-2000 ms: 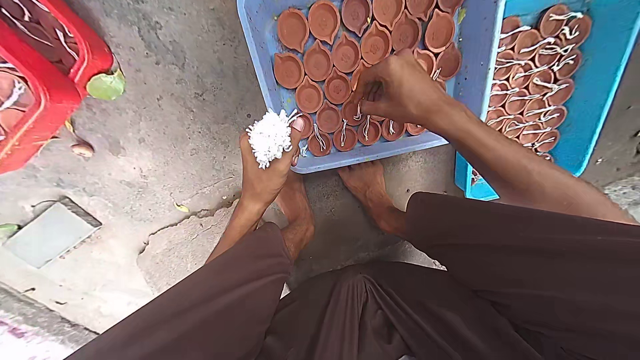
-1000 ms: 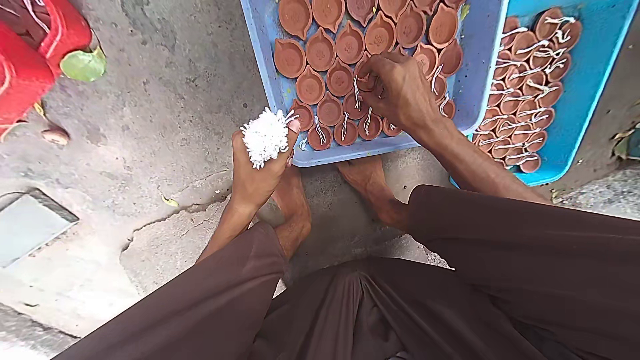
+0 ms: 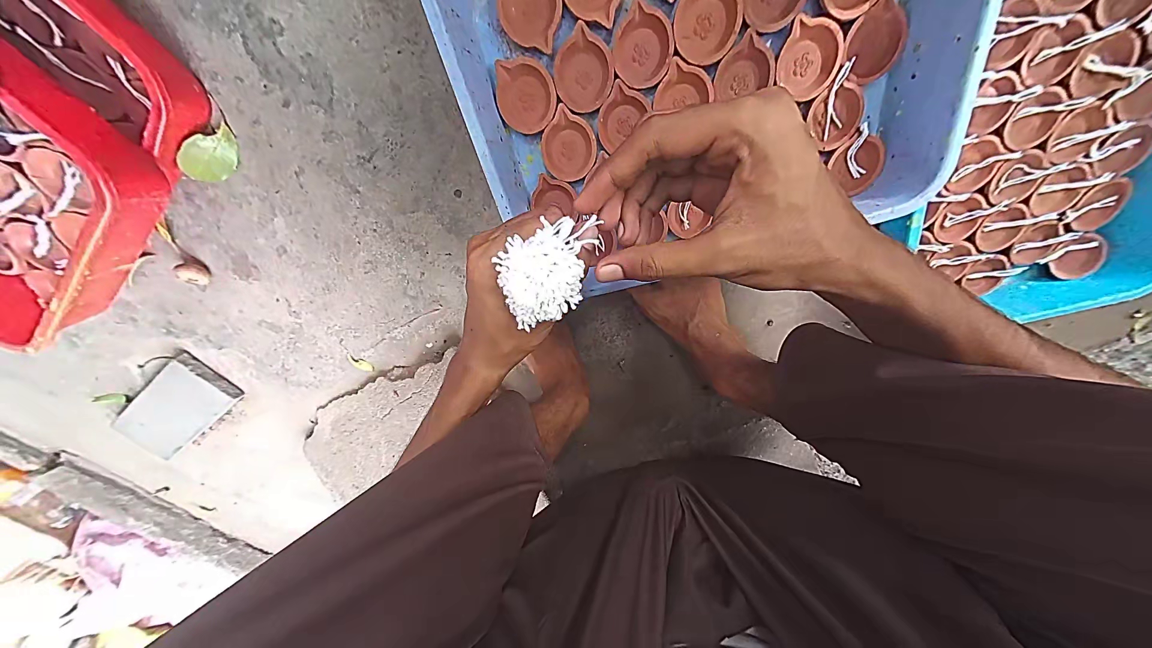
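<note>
My left hand [image 3: 493,297] is closed round a thick bundle of white cotton wicks [image 3: 543,273], whose ends fan upward. Beside it, my right hand [image 3: 729,193] has its thumb and index finger at the loose wick ends on the bundle's right edge; whether they pinch one cannot be told. Behind both hands lies a blue plastic crate [image 3: 922,135] of small clay oil lamps [image 3: 642,47]. Many of these lamps hold no wick, while a few, such as the clay lamp [image 3: 855,162] near the crate's right side, have white wicks lying in them. My right hand hides part of the lower rows.
A turquoise crate [image 3: 1080,292] of clay lamps with wicks adjoins on the right. Red crates [image 3: 112,225] with more lamps stand at the left. My bare feet [image 3: 697,337] are on the concrete floor below the blue crate. A grey slab [image 3: 178,407] lies at lower left.
My right hand has moved from the lamps in the blue crate to the wick bundle in my left hand. My left hand still holds the bundle.
</note>
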